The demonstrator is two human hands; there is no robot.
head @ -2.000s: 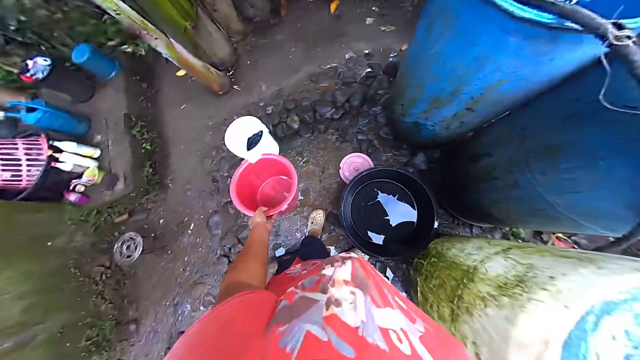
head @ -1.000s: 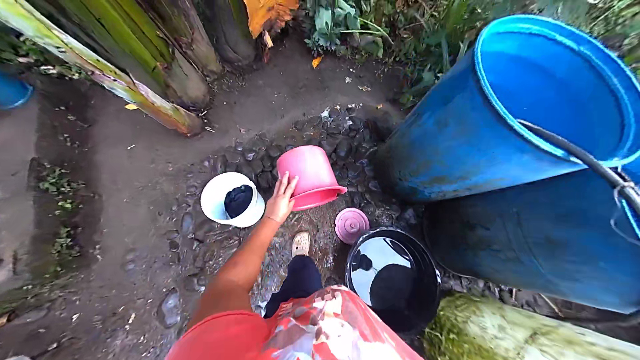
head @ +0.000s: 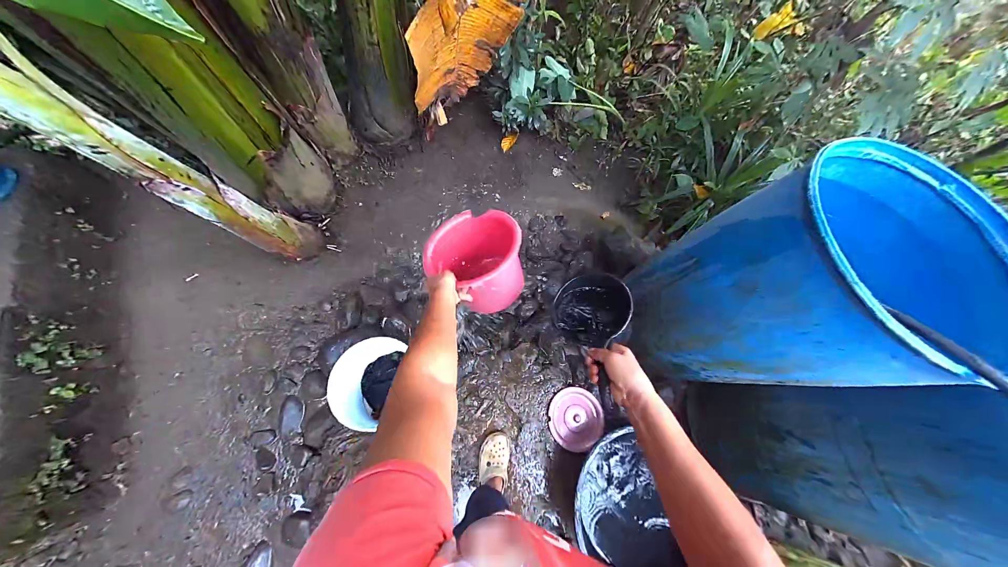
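My left hand point(head: 447, 288) grips the rim of a pink plastic bucket point(head: 496, 287), which is tilted with its mouth toward me and the left; water splashes beneath it. My right hand point(head: 618, 372) holds the handle of a black dipper point(head: 593, 309) with water in it. Below my right forearm stands a black tub point(head: 622, 496) of rippling water. A pink round lid point(head: 576, 419) lies between the tub and my foot. Left of my left forearm is a white bucket point(head: 346, 383) with dark cloth point(head: 381, 383) in it.
Two large blue plastic drums point(head: 732, 276) stand on the right, a dark hose point(head: 937, 342) over one rim. Wet stones point(head: 291, 417) cover the ground around my clog point(head: 494, 457). Banana stems point(head: 291, 165) rise at the upper left, leafy plants point(head: 709, 118) at the upper right.
The pink bucket, upside down or nearly so a second ago, now shows its open mouth. My right hand has come into view with the black dipper. The tub's water now ripples.
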